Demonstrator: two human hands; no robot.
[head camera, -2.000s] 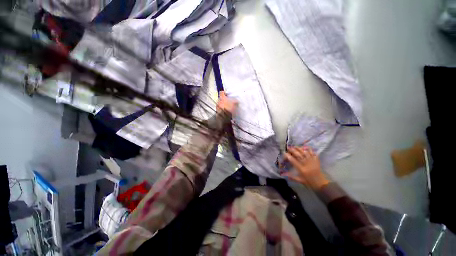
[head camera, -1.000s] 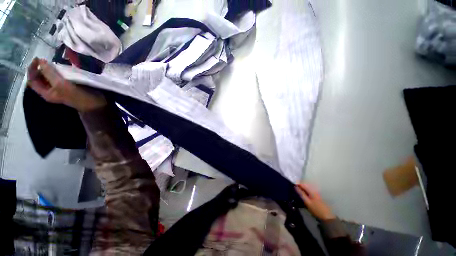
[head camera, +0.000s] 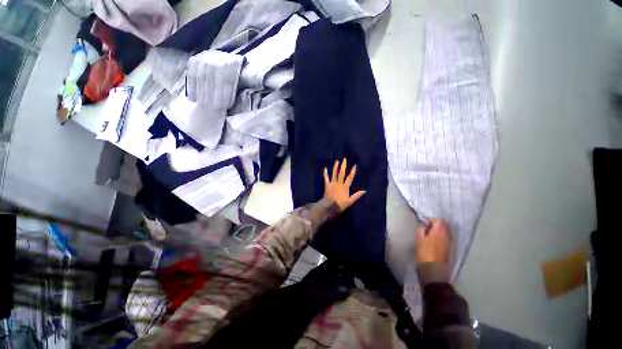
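A navy trouser panel (head camera: 337, 102) lies flat on the table in front of me, dark side up. My left hand (head camera: 343, 187) rests on it with fingers spread, holding nothing. A second panel, pale grey-white side up (head camera: 450, 129), lies beside it on the right. My right hand (head camera: 433, 240) is closed at the lower left edge of this pale panel and grips its fabric. Its fingertips are partly hidden.
A crumpled heap of pale and navy pieces (head camera: 215, 88) is at left. A red-orange bundle (head camera: 104, 79) and a white paper item (head camera: 116, 114) lie beyond it. A tan card (head camera: 565, 275) and black panels (head camera: 607, 225) are at right. A red item (head camera: 183, 281) is below left.
The navy panel, stretched slantwise between my hands, now lies flat lengthwise. My left hand has let go and moved right onto it. My right hand has moved to the pale panel, which lies farther right.
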